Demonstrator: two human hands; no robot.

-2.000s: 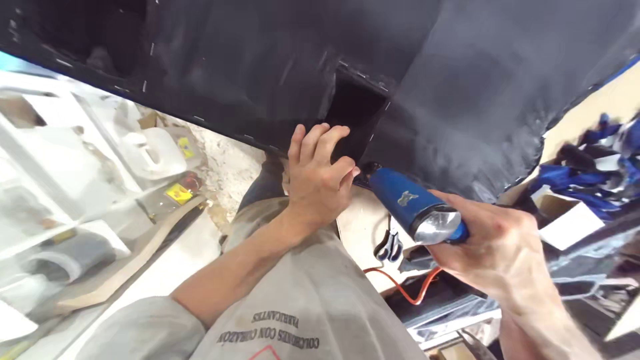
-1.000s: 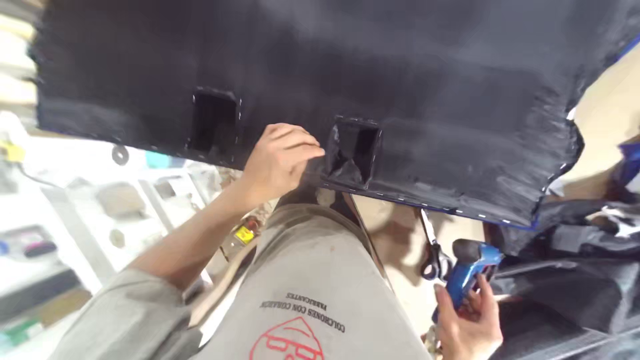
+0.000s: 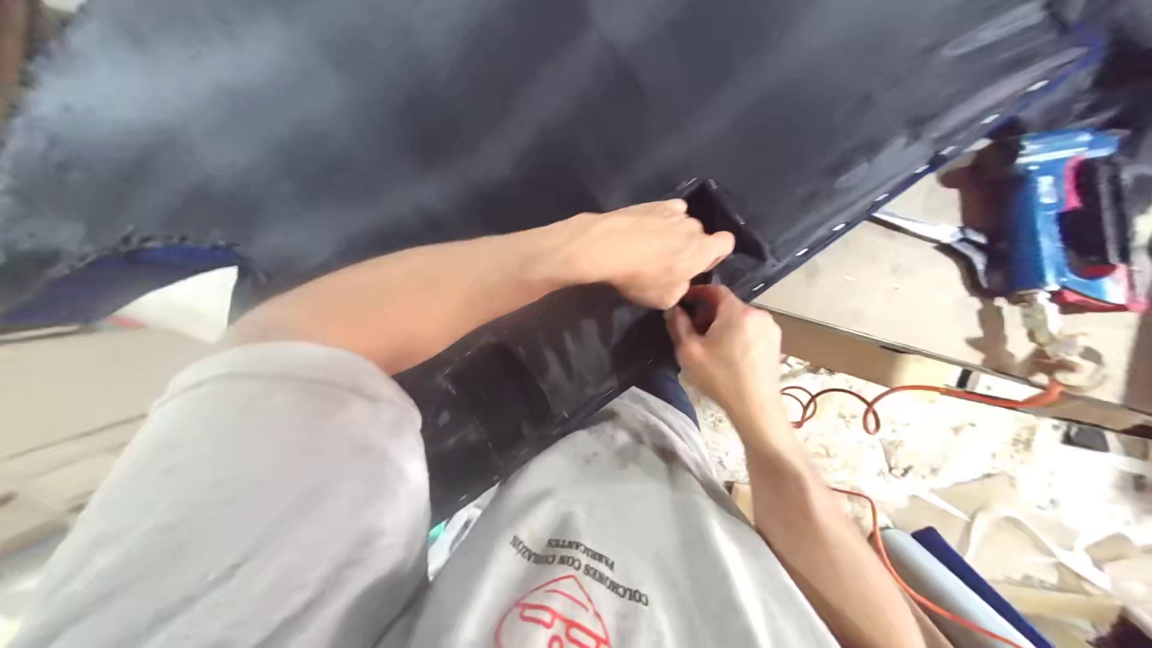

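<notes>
Black fabric (image 3: 450, 117) with a stapled edge spans the upper view. At a small rectangular opening (image 3: 720, 220) near that edge, my left hand (image 3: 661, 252) has its fingers curled on the cloth. Just below it, my right hand (image 3: 724, 337) pinches the black fabric by the edge. The two hands nearly touch, and the fingertips are partly hidden. To the right, a blue pneumatic staple gun (image 3: 1039, 211) lies on the table, touched by neither hand. Scissors (image 3: 958, 247) lie beside it, partly behind the tool.
A coiled orange air hose (image 3: 873, 400) hangs from the staple gun past the table edge (image 3: 846, 337). Rolls of blue and grey material (image 3: 963, 576) lie at the lower right. A piece of blue fabric (image 3: 135, 279) shows at the left.
The staple gun was in my right hand in both earlier frames; now it lies on the table. Both hands have come together at the opening in the fabric. The view has turned strongly.
</notes>
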